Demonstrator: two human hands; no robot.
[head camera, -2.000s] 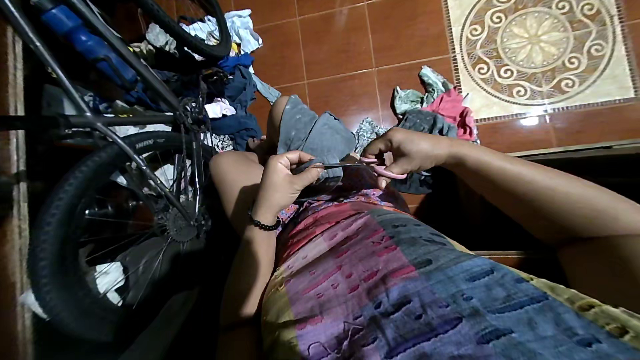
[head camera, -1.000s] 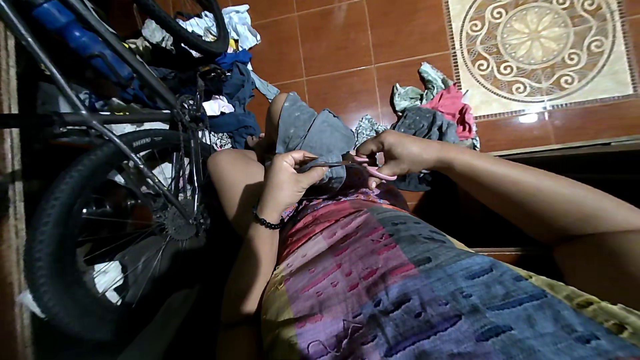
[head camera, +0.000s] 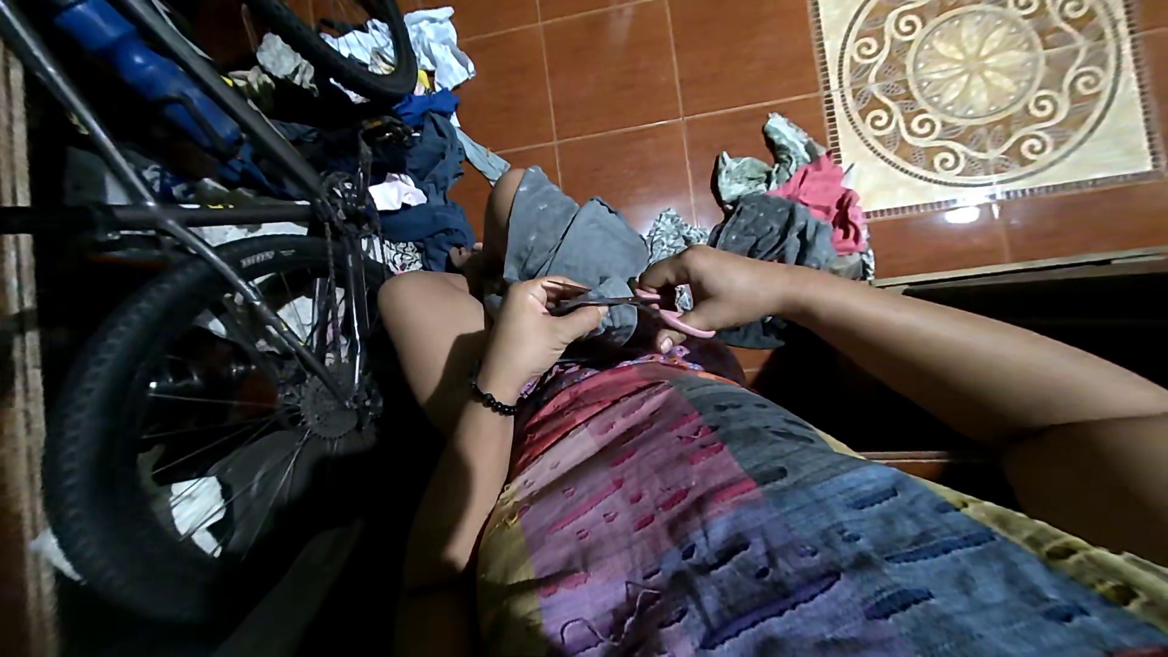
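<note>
My right hand (head camera: 707, 287) grips pink-handled scissors (head camera: 680, 321), whose dark blades point left toward my left hand. Grey cloth (head camera: 579, 239) lies over my leg, and part of it is pinched between the thumb and fingers of my left hand (head camera: 538, 328), right at the blades. Whether the blades are cutting through the cloth cannot be made out. A black bead bracelet (head camera: 494, 401) circles my left wrist. The patchwork garment (head camera: 639, 493) I wear covers my lap below both hands.
A bicycle with a large rear tyre (head camera: 82, 438) stands close on the left, a blue bottle (head camera: 151, 78) on its frame. Dark and white clothes (head camera: 424, 151) are heaped behind it. Beyond my right hand, grey and red cloths (head camera: 830, 205) lie on brown tiles near a patterned tile panel (head camera: 976, 68).
The scissors have shifted slightly in my right hand, and more grey cloth shows between my hands at the blades than a second ago. The cloth piles and the bicycle have stayed put.
</note>
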